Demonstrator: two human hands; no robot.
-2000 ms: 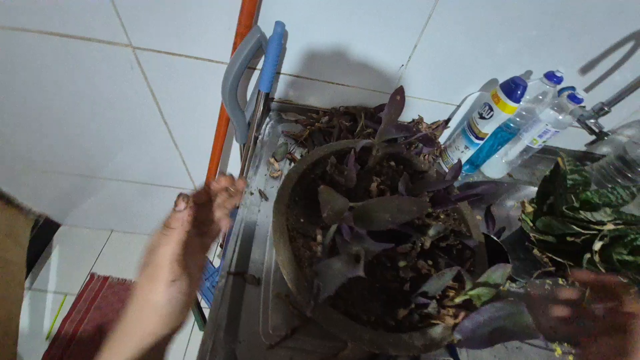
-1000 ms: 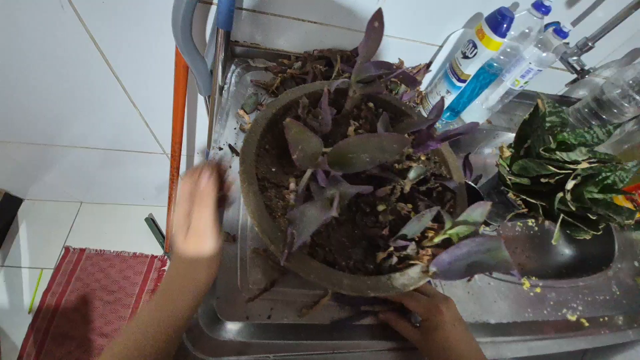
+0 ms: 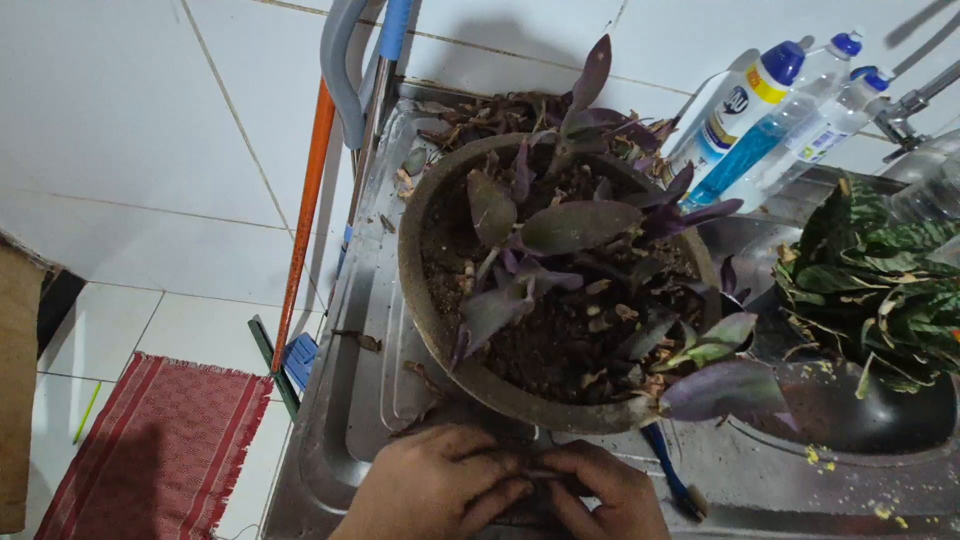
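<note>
A round pot (image 3: 420,300) with soil and a purple-leaved plant (image 3: 581,225) stands on the stainless steel drainboard (image 3: 360,390). Just below its near rim, my left hand (image 3: 442,480) and my right hand (image 3: 600,487) meet, fingers curled inward. A thin, pale piece shows between their fingertips, perhaps a bit of stem; which hand grips it is unclear. Dry leaf scraps (image 3: 424,382) lie by the left hand. A blue-handled brush (image 3: 667,472) lies right of the right hand, partly under the pot.
Bottles (image 3: 742,112) lean at the back wall beside a heap of dry leaves (image 3: 510,112). A green leafy plant (image 3: 877,277) sits at the sink basin (image 3: 870,412), near a metal faucet (image 3: 907,112). Mop and broom handles (image 3: 307,217) stand left, above a red rug (image 3: 165,442).
My left hand has moved from the pot's left side to its near side. The right hand was at the pot's near rim a second ago; now both hands are together below it.
</note>
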